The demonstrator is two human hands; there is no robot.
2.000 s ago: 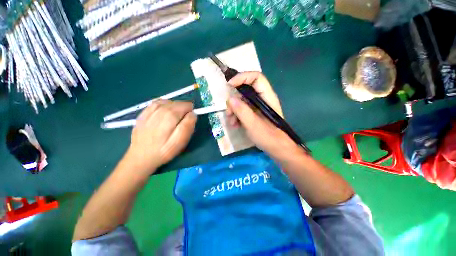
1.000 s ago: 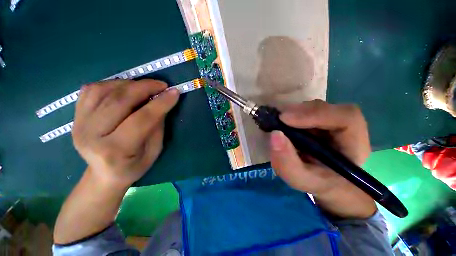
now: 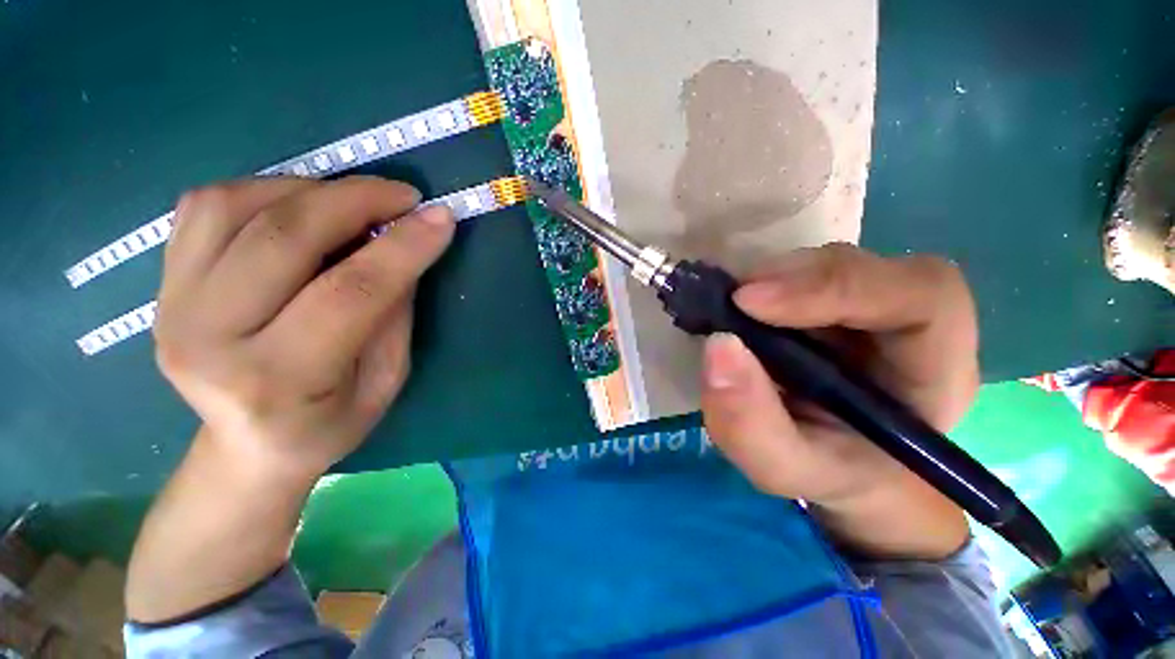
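My left hand (image 3: 303,309) pinches an LED strip (image 3: 474,201) between thumb and forefinger. Its orange-gold pads meet the edge of a small green board (image 3: 548,161). A second LED strip (image 3: 387,138) lies above it, its pads at the top green board (image 3: 522,90). Several green boards sit in a row along the left edge of the pale fixture board (image 3: 644,167). My right hand (image 3: 844,373) holds a black soldering iron (image 3: 825,386). Its tip is at the held strip's pads, where they meet the board. No solder wire can be made out.
The strips and fixture lie on a dark green mat (image 3: 258,77). A crusty round brown item (image 3: 1144,206) is cut off at the right edge. Part of a person in red (image 3: 1134,418) shows at right. A blue apron (image 3: 644,554) is at the bench's near edge.
Since two seconds ago the view has moved much closer to the work, and the iron's tip has come down to the strip's pads. Over the last second the hands have barely moved.
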